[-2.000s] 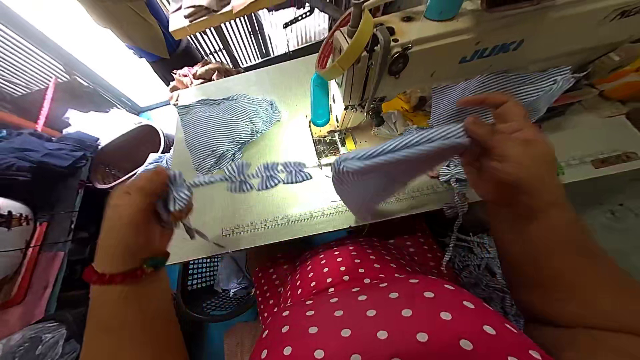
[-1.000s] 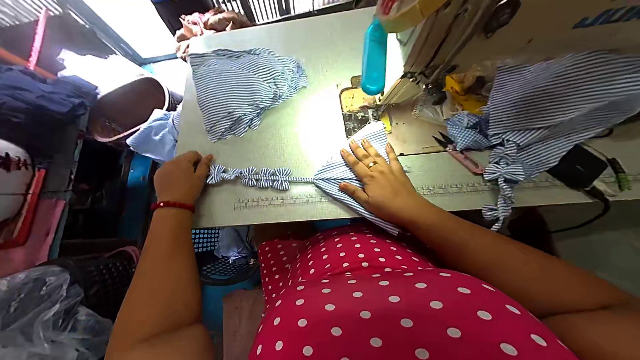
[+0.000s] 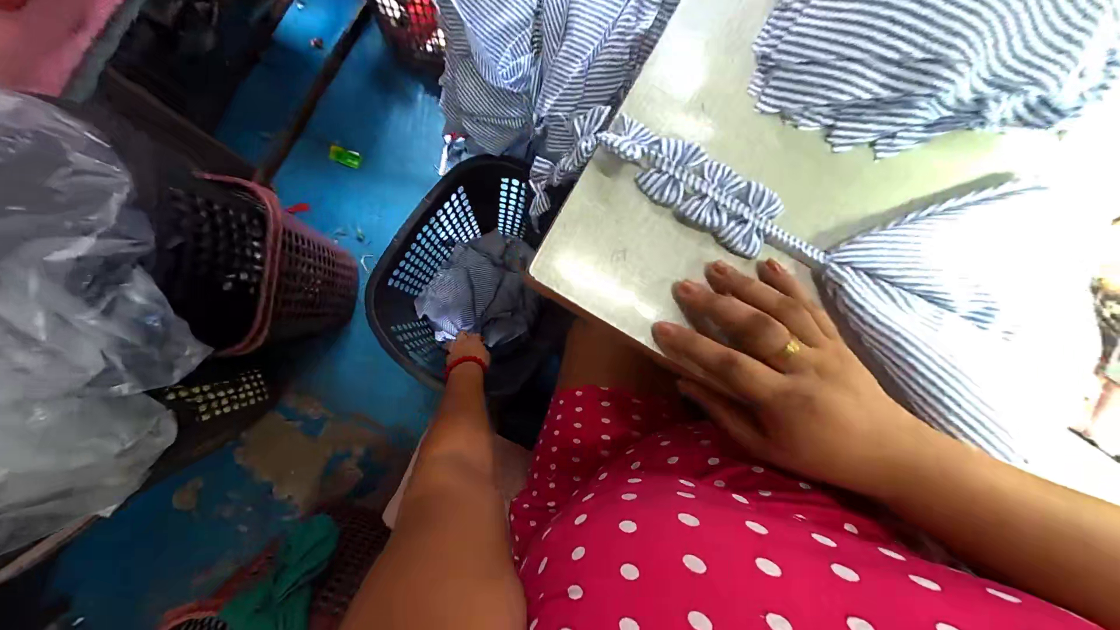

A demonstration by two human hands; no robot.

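Observation:
My left hand (image 3: 466,350) reaches down into a black plastic basket (image 3: 385,328) on the floor, touching the striped fabric (image 3: 477,289) inside; its fingers are partly hidden, so a grip cannot be made out. On the table's front edge rests my right hand (image 3: 770,350), palm down, fingers a little apart, holding nothing. Just beyond it lies a blue-and-white striped strap with gathered bows (image 3: 700,188), joined to a striped fabric piece (image 3: 910,306) at the right. Another striped piece (image 3: 936,70) lies farther back on the table.
The pale tabletop (image 3: 595,254) has a corner beside the black basket. Striped cloth (image 3: 542,70) hangs over its left side. On the blue floor (image 3: 350,201) stand a pink-rimmed basket (image 3: 306,271) and, nearer, green cloth (image 3: 297,560). Clear plastic bags (image 3: 70,332) fill the far left.
My left hand has left the strap's end on the table and gone down into the black basket. My right hand has come off the striped fabric to the table edge. The view has swung left and down.

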